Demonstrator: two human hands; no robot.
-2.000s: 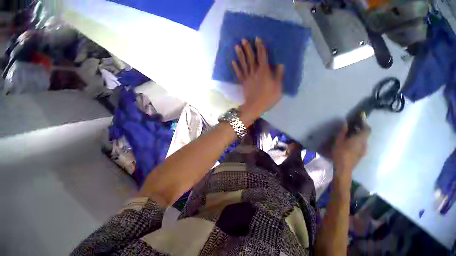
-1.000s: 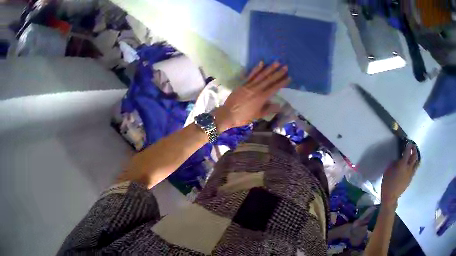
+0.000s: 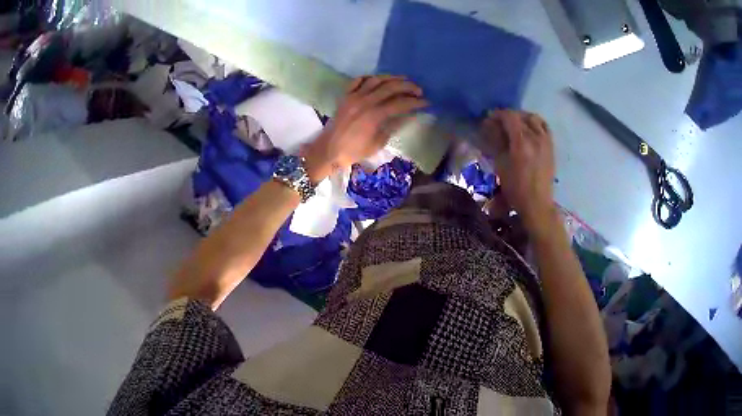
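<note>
A blue cloth panel [image 3: 460,57] lies turned at an angle near the white table's front edge. My left hand [image 3: 370,118] is at its near left corner, fingers curled over the cloth. My right hand [image 3: 521,150] is at its near right corner, fingers bent and pinching the edge. The fingertips are blurred, and the hands partly hide the near edge. Black tailor's shears [image 3: 643,149] lie loose on the table to the right, blades pointing up and left, ring handles towards me.
The cutting machine's silver base plate [image 3: 598,32] stands at the top right, with a dark handle-like part [image 3: 663,36] beside it. Blue cloth [image 3: 717,89] lies at the right rim. Crumpled blue and white scraps [image 3: 236,171] are heaped below the yellowish table edge [image 3: 301,77].
My right hand has let go of the shears and moved left to the panel. My left hand has shifted to the panel's left corner. The panel has come nearer the table edge and turned.
</note>
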